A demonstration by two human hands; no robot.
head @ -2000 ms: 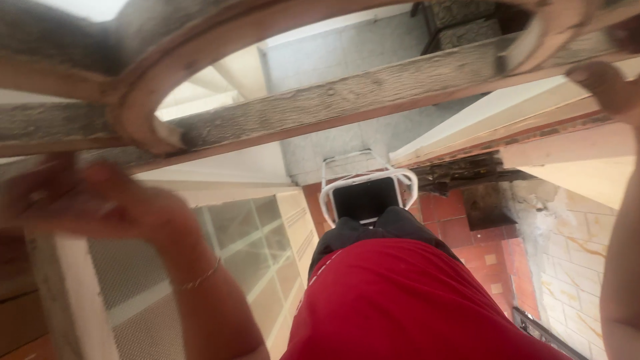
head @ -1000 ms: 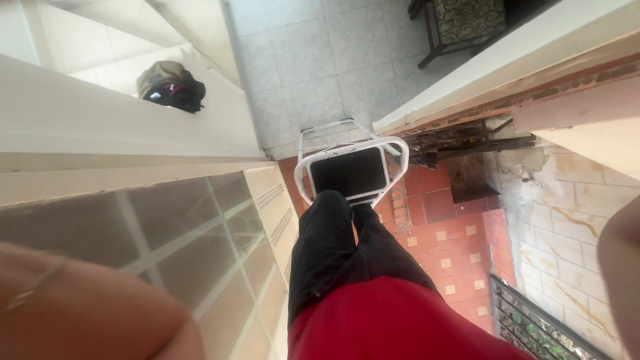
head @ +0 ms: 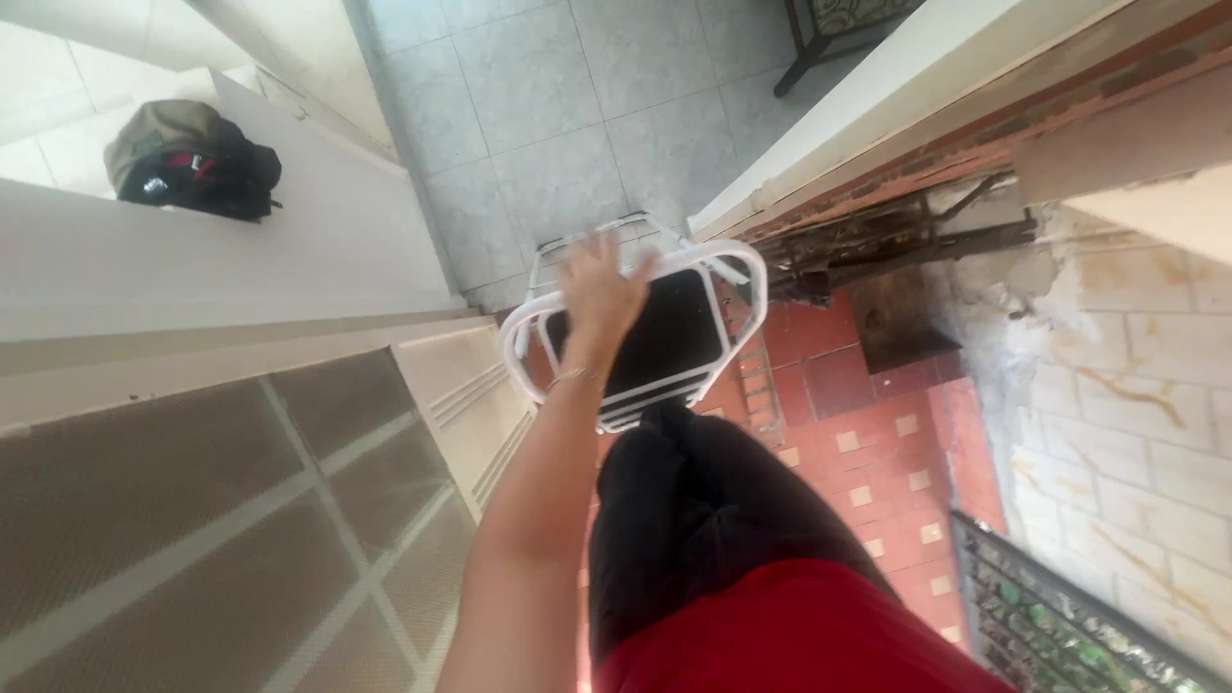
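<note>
My left hand (head: 602,289) reaches down and forward over a white metal step ladder (head: 756,279), fingers spread and blurred by motion. It is close to the ladder's curved top rail in the picture; whether it touches the rail I cannot tell. The ladder's black top platform (head: 669,332) shows beside my wrist, and my legs in dark trousers stand right behind it. A thin bracelet is on my left wrist. My right hand is out of the frame.
A dark bag with a khaki part (head: 192,159) rests on a white ledge (head: 318,241) at left. A panelled glass door (head: 241,500) stands below it. Broken masonry (head: 866,245) edges the opening at right. A metal railing (head: 1049,606) is at lower right, a patterned chair (head: 857,14) at top.
Two seconds ago both hands were raised at a wooden frame overhead, which is now out of view. My left hand has come down over the step ladder; my right arm has left the view.
</note>
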